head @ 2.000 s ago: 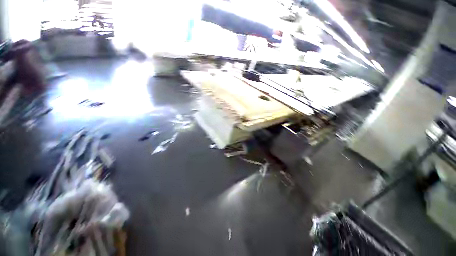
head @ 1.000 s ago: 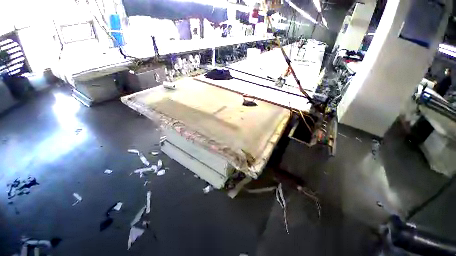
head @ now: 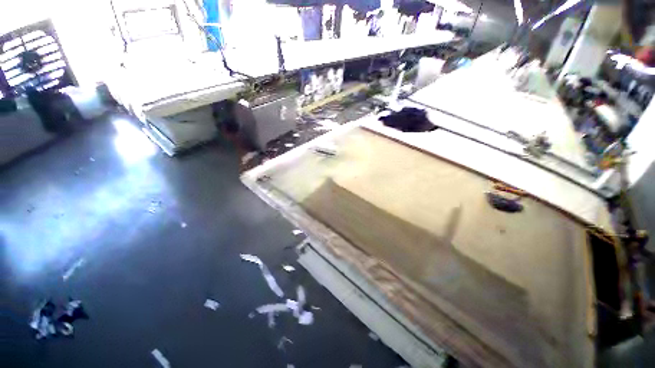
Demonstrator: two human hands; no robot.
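No hand is in the picture. Nearest in front of me is the old worktable [head: 402, 208] with a worn tan top and pale sides, filling the right half of the view. A small dark item [head: 504, 202] lies on it near its far edge, beside something orange. A dark shadow crosses the tan top. A dark heap [head: 407, 119] lies on the white surface just beyond. My left hand and my right hand are not in view.
White and dark scraps [head: 293, 307] lie on the grey floor [head: 179, 266] left of the worktable. A long white table [head: 488, 93] runs away behind it. Another pale table [head: 194, 93] stands at the back left. A grey box [head: 267, 121] stands beside it.
The worktable is nearer, larger and further right in view. The view has turned left. The dark cylinder-like thing at the lower right has left the picture.
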